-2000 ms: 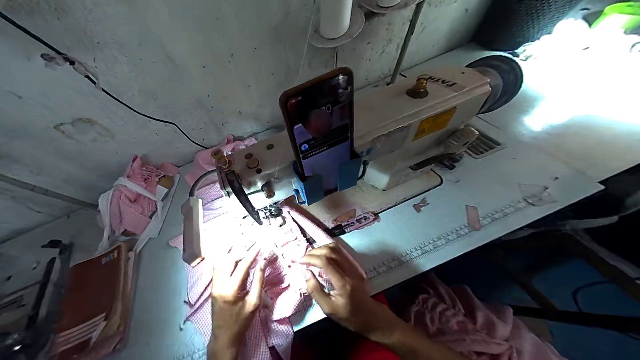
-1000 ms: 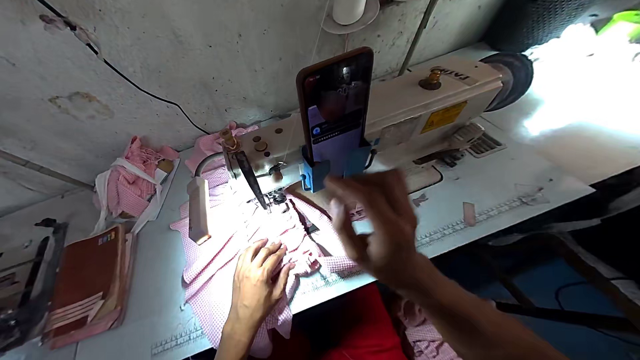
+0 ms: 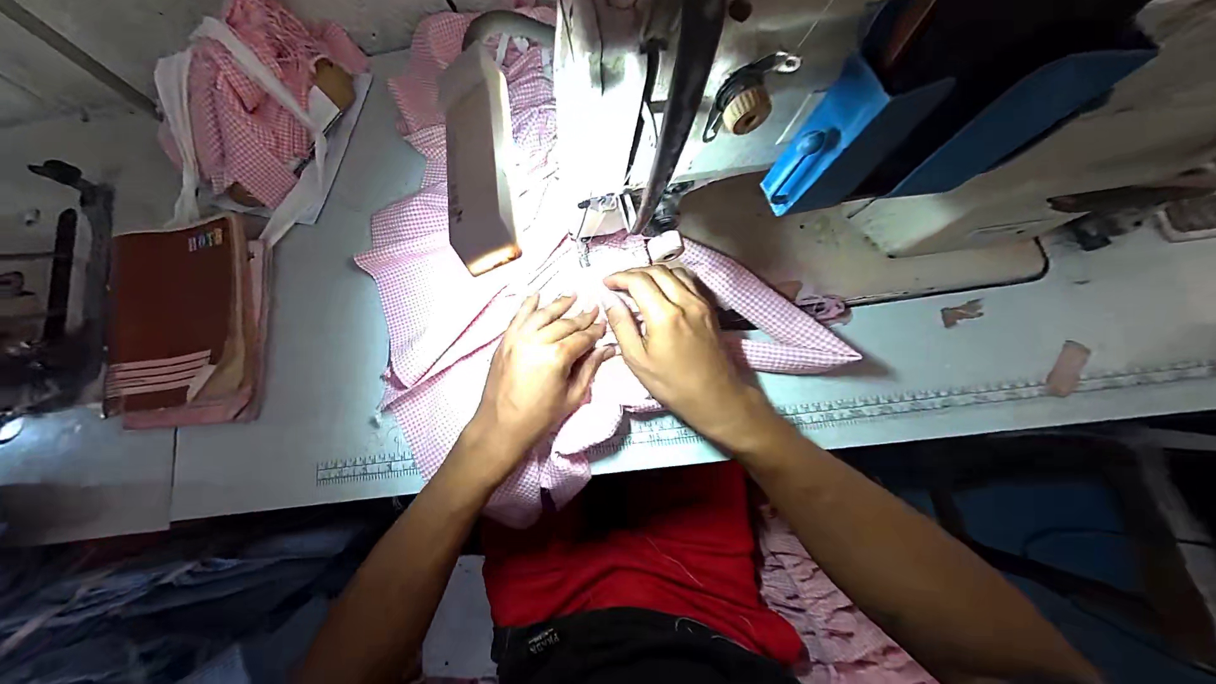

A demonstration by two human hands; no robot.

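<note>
Pink checked fabric [image 3: 432,337] lies on the sewing machine table beneath the presser foot [image 3: 605,217] and spreads toward the table's front edge. My left hand [image 3: 541,366] rests on it, fingers slightly spread, just in front of the needle area. Close beside it, my right hand [image 3: 670,337] has its fingertips at the bright cloth near the presser foot; whether it pinches the cloth is unclear in the glare. A folded strip of the same fabric [image 3: 760,299] loops out to the right of that hand. The industrial sewing machine's head [image 3: 594,85] stands above.
A blue phone holder [image 3: 826,142] is on the machine arm. Notebooks with a brown cover [image 3: 171,304] lie at left, near a pink cloth bundle [image 3: 252,104]. A measuring tape [image 3: 826,413] runs along the front edge. Fabric scraps [image 3: 1069,369] lie at right.
My right hand has come down from in front of the phone and machine onto the fabric beside my left hand. The view has tilted down and moved closer.
</note>
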